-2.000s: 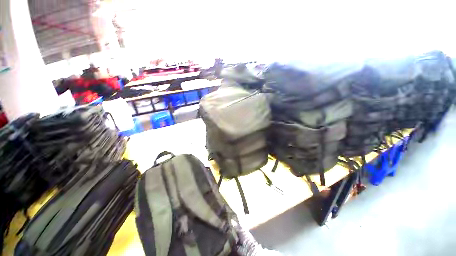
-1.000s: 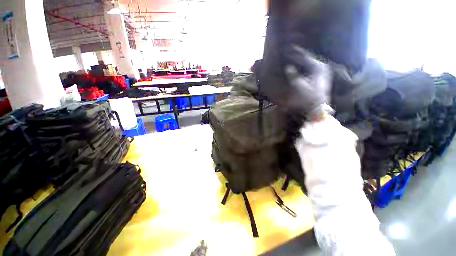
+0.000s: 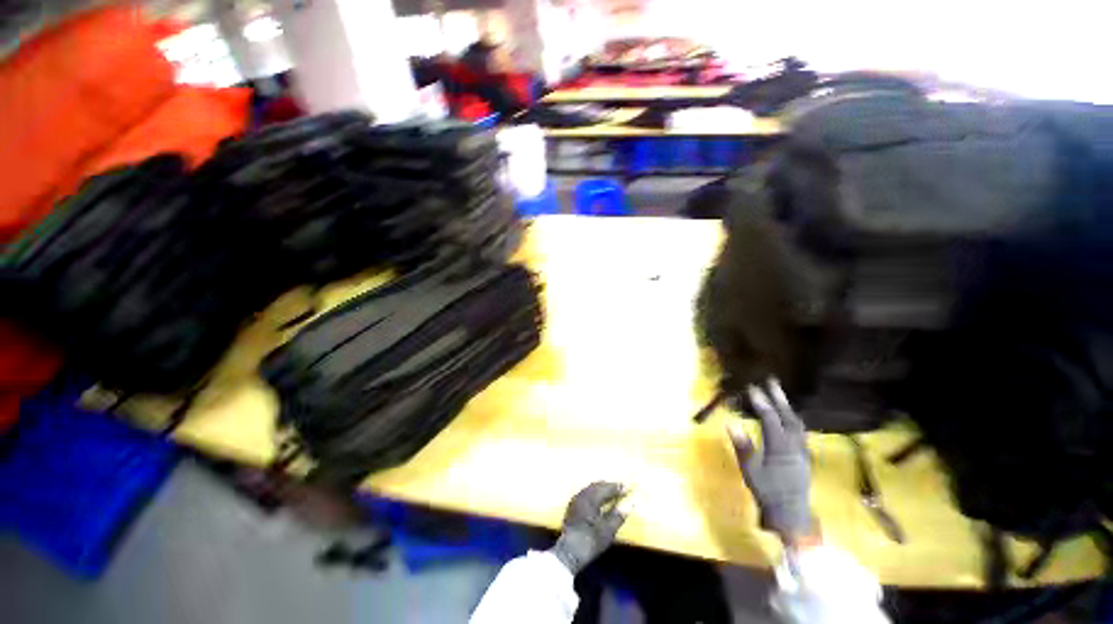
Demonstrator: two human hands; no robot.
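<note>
My left hand (image 3: 591, 524), in a grey knit glove, is over the front edge of the yellow worktable (image 3: 586, 402), its fingers bent and holding nothing. My right hand (image 3: 778, 460), gloved too, is open and empty in front of the fuller backpack stack (image 3: 903, 268) on the right. The flat backpack stack (image 3: 403, 347) lies on the table to the left of my hands. The picture is blurred, so single bags in the right stack are hard to tell apart.
More dark bag stacks (image 3: 354, 195) stand at the back left beside an orange heap (image 3: 110, 98). A blue crate (image 3: 79, 475) is on the floor at the lower left. Black webbing tails (image 3: 873, 488) hang from the right stack. Other tables and blue stools (image 3: 599, 196) stand behind.
The view has swung left and down. My right hand, earlier raised against a dark bag over the right stack, is now low, open and empty. My left hand has come further into view.
</note>
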